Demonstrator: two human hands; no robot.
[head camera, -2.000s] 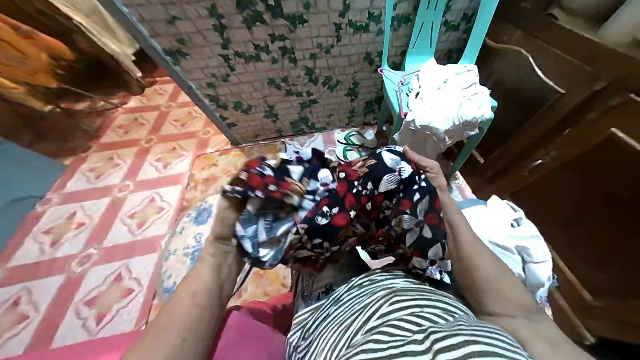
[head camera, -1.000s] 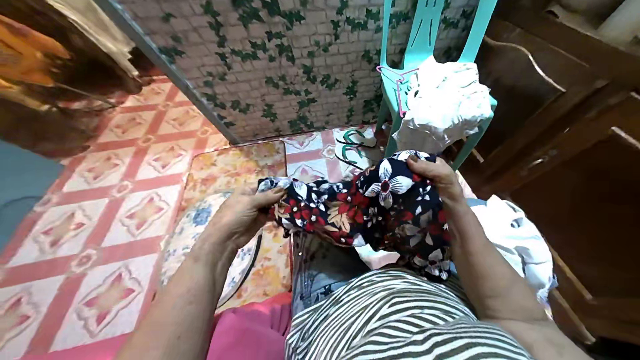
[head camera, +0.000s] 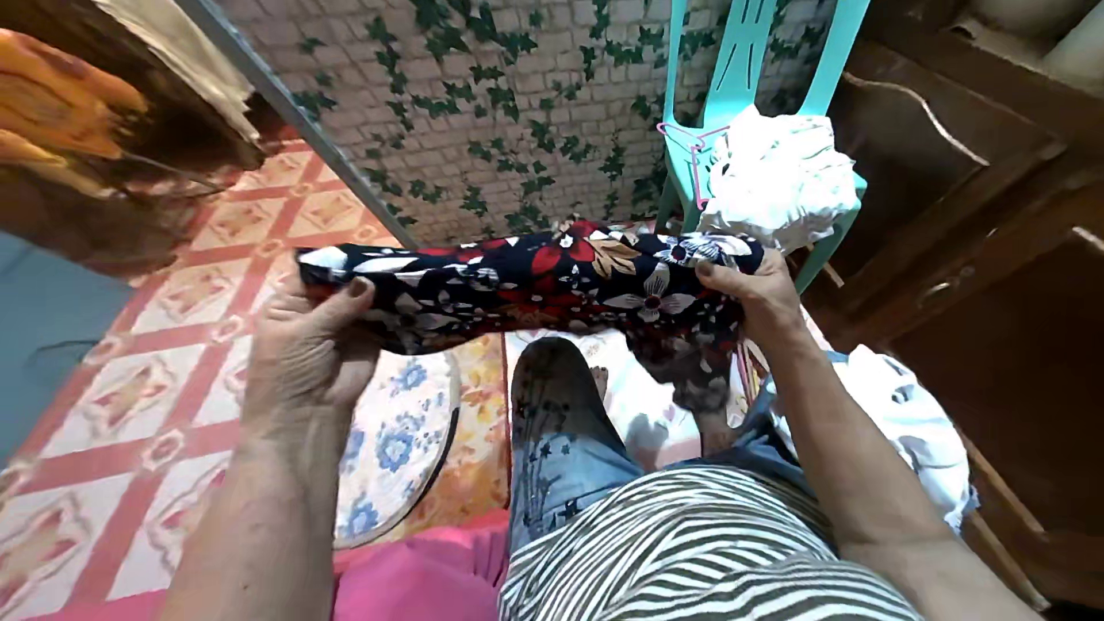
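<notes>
A dark floral cloth (head camera: 535, 285) with red and white flowers is stretched sideways between my hands, above my lap. My left hand (head camera: 323, 332) grips its left end, thumb on top. Its upper right corner is pinched in my right hand (head camera: 759, 289), and a loose part of the cloth hangs down beside that hand. The fingers behind the fabric are partly hidden.
A mint-green plastic chair (head camera: 733, 95) holds a white cloth bundle (head camera: 780, 177) and a pink hanger (head camera: 695, 155). White clothing (head camera: 906, 423) lies at right by a wooden cabinet (head camera: 992, 285). A round floral mat (head camera: 397, 448) and pink fabric (head camera: 423, 573) are lower left.
The cloth was bunched between my hands and is now raised and pulled out wide. My left hand has moved left, away from my right hand. The green slippers seen earlier are now hidden.
</notes>
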